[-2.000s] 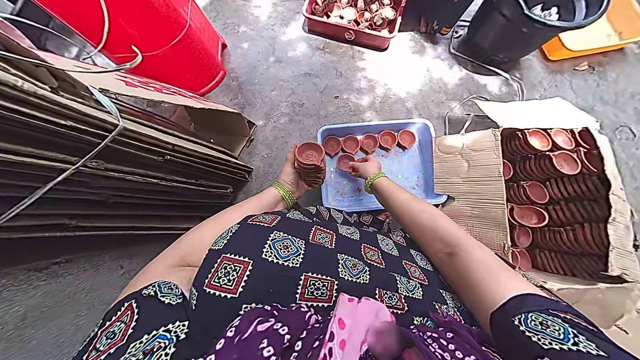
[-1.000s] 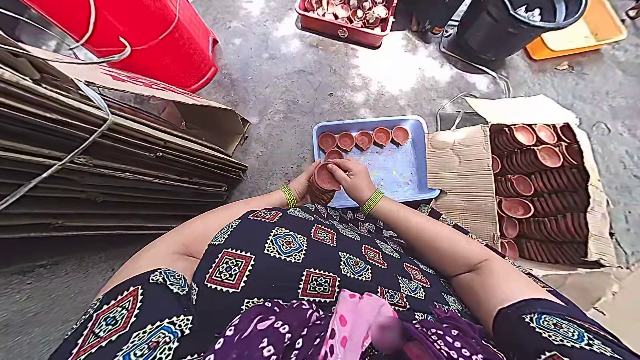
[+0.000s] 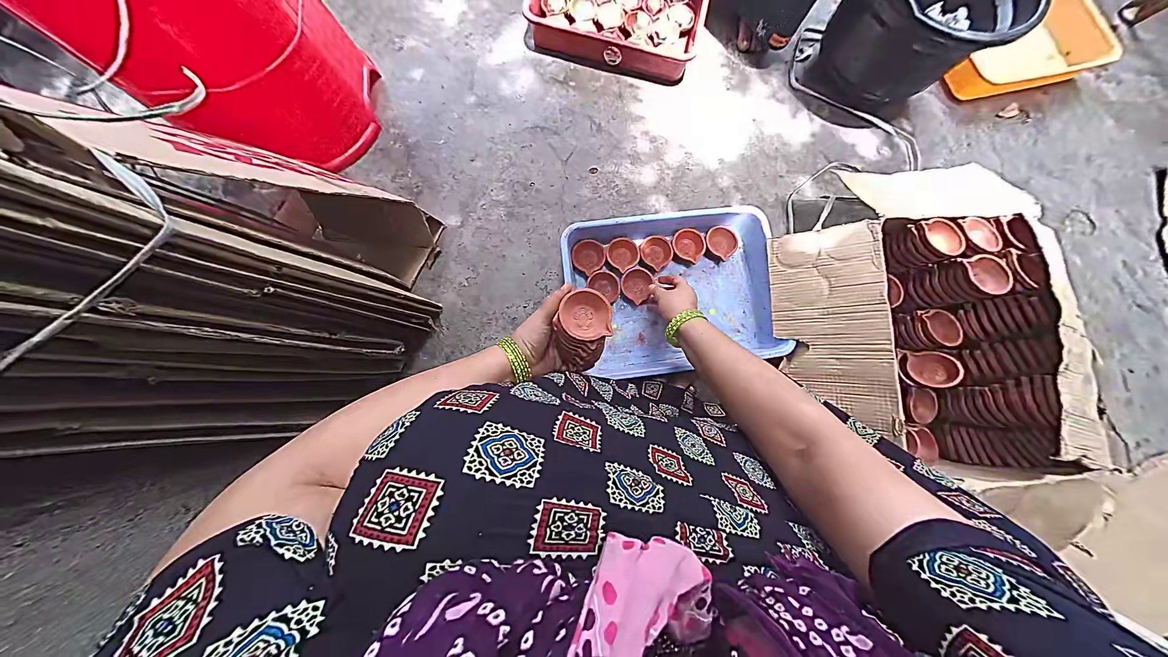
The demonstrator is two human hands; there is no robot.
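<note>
My left hand [image 3: 545, 336] holds a stack of small clay diyas [image 3: 585, 315] upright over the left edge of a blue plastic tray [image 3: 721, 319]. At the second row in the tray, the fingers of my right hand [image 3: 673, 296] grip the rim of a clay diya [image 3: 637, 286]. Left of it sits another diya [image 3: 603, 286]. Behind them, a row of several diyas [image 3: 656, 253] lines the far side of the tray, their spouts pointing toward me.
An open cardboard box [image 3: 835, 338] packed with rows of diyas stands right of the tray. Flattened cardboard [image 3: 201, 338] is piled at left beside a red tub [image 3: 265, 73]. Farther off are a maroon crate [image 3: 611, 50], a black bucket [image 3: 894, 64] and an orange tray [image 3: 1040, 55].
My right hand has moved from the stack in my left hand to the tray's second row. A second diya now sits in that row, where one second ago only one shows.
</note>
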